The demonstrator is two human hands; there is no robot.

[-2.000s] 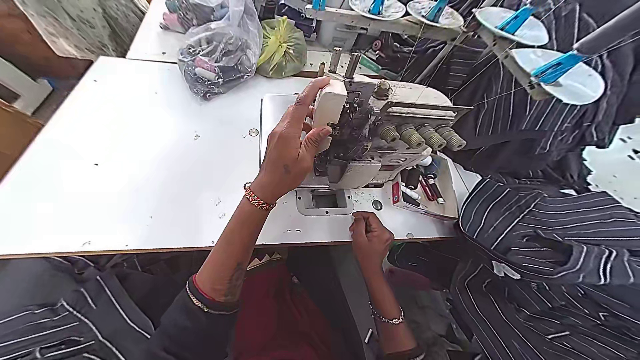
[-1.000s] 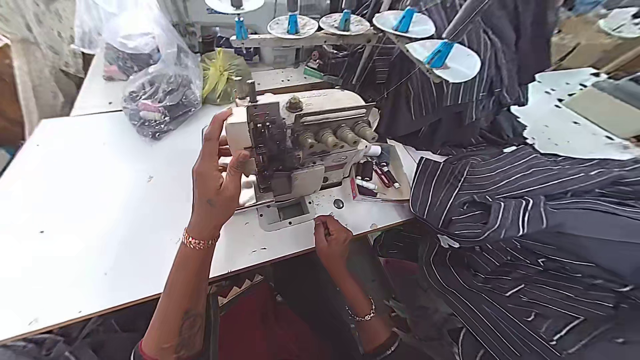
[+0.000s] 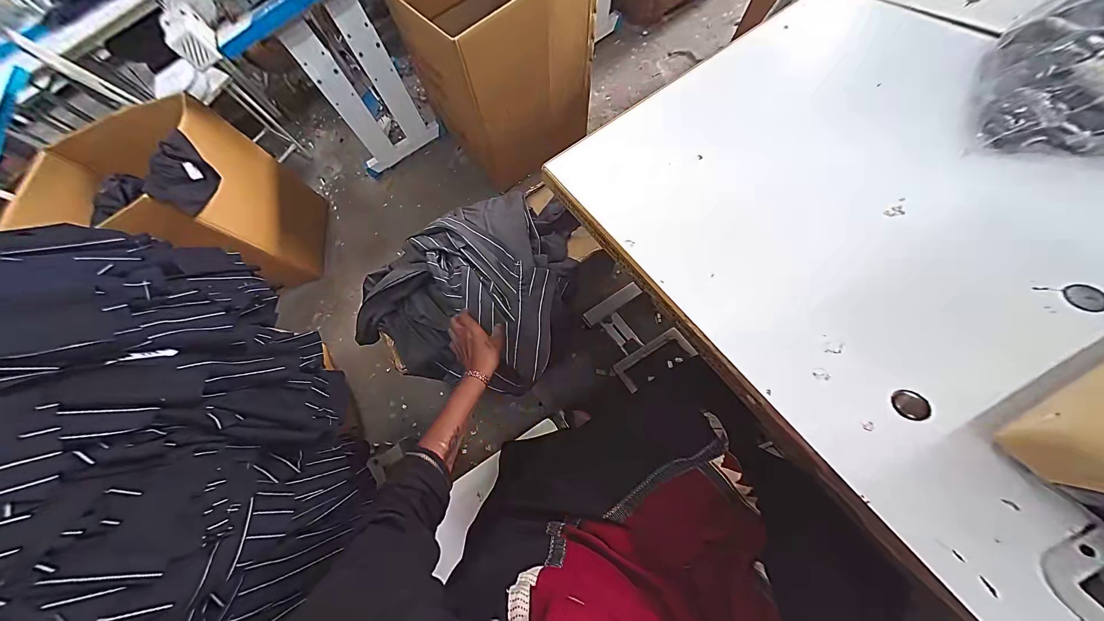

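My left hand (image 3: pixel 475 347), with a chain bracelet at the wrist, reaches down to a heap of dark grey pinstriped cloth (image 3: pixel 509 289) beside the table. Its thumb stands apart from the fingers, which lie over or against the cloth; no fold shows gripped between them. The heap seems to rest in or on a cardboard box, mostly covered. A large pile of dark striped cloth pieces (image 3: pixel 155 414) lies to the left of my forearm. My right hand is out of view.
The white sewing table (image 3: pixel 776 233) fills the right side, its corner near the heap. A cardboard box (image 3: pixel 267 207) holding dark cloth stands at the upper left, a taller one (image 3: pixel 526 95) behind the heap. A clear plastic bag (image 3: pixel 1048 82) sits on the tabletop.
The view has swung far left, away from the overlock machine. My left hand has left the machine's head and is now down at the striped cloth heap; my right hand has gone out of view.
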